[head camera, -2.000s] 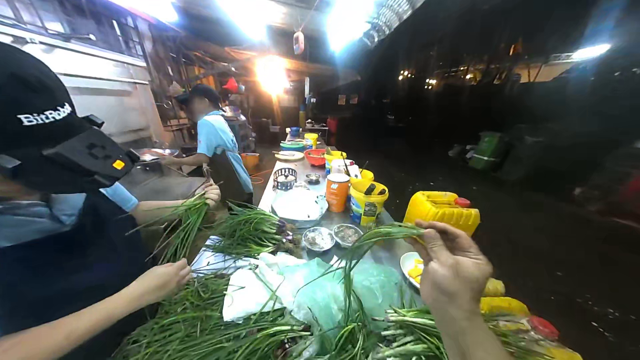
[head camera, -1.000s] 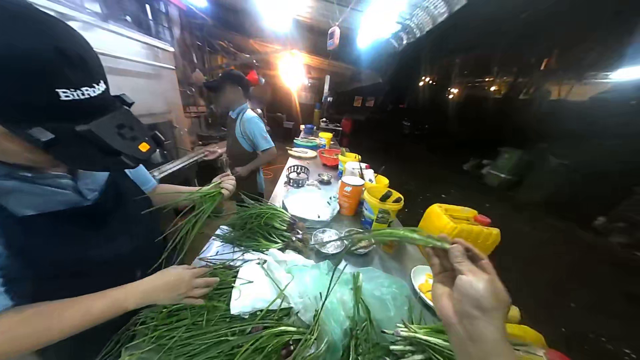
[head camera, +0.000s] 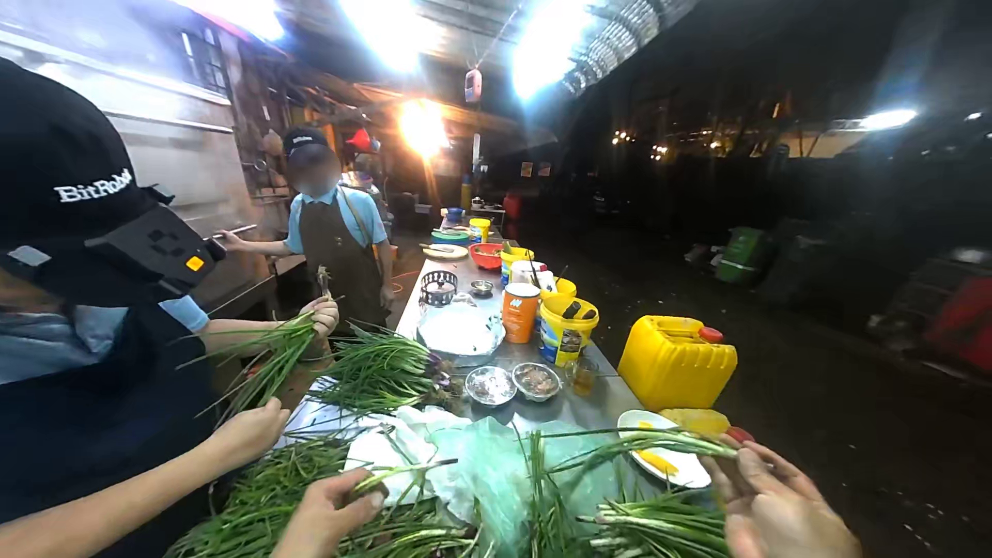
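Observation:
My left hand is low at the centre left, thumb and fingers closed on a thin green onion piece. At the lower right my right hand pinches the pale end of a few green onions, whose leaves reach left over a white plate. Beneath it lies a pile of trimmed-looking green onions. A larger leafy heap covers the lower left. Between them are crumpled green and white plastic bags. A bunch with purple bulbs lies farther back.
At left a co-worker in a cap holds green onions in both hands; another person in an apron stands behind. On the metal table are foil bowls, an orange tub, yellow buckets, a yellow jerrycan and a white plate.
My left hand has come into view with a green onion piece. The person in the apron has turned toward the camera. My right hand still holds green onions.

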